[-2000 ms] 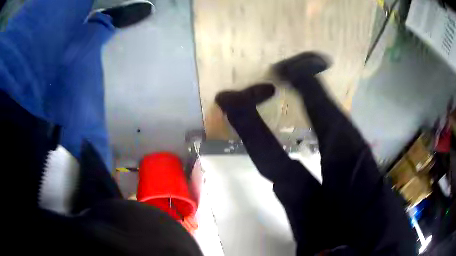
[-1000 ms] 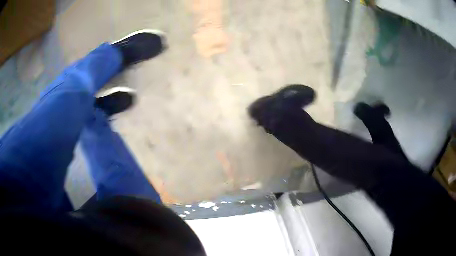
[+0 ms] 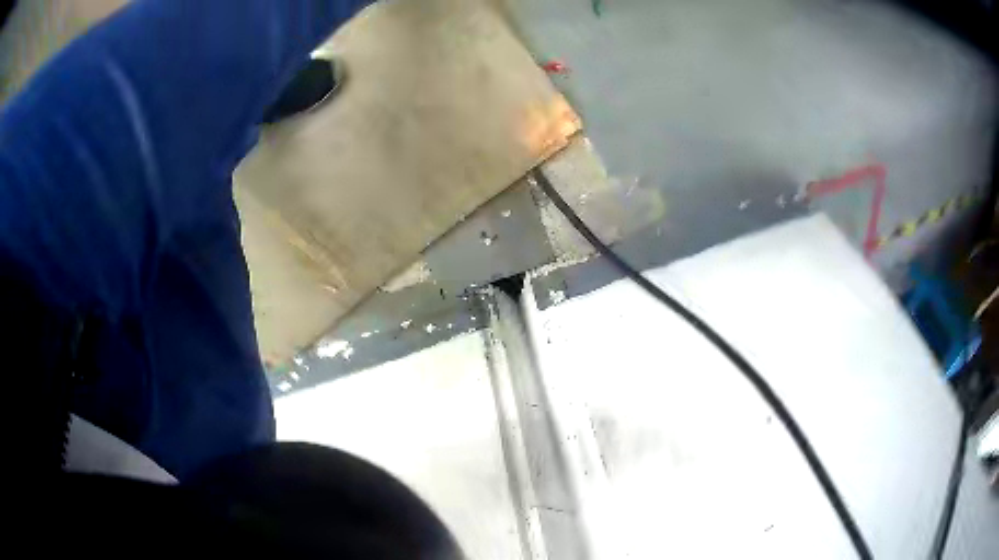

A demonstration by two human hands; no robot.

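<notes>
Neither of my hands is in view. Nearest in front is a large plain white surface, split by a grey grooved strip. A black cable runs from the edge of a tan-brown board or sheet across the white surface to the bottom edge. Blue-clad legs fill the left side, with part of a dark shoe showing beside them. A dark rounded shape covers the bottom left.
Grey floor lies at the upper right. A red line and yellow-black striped tape mark the floor at the right. A blue object, unclear in kind, and dark clutter are at the right edge.
The view has shifted and turned. The red bucket seen two seconds ago and the dark-trousered legs are out of view. The white surface now fills more of the picture, and the cable shows more fully.
</notes>
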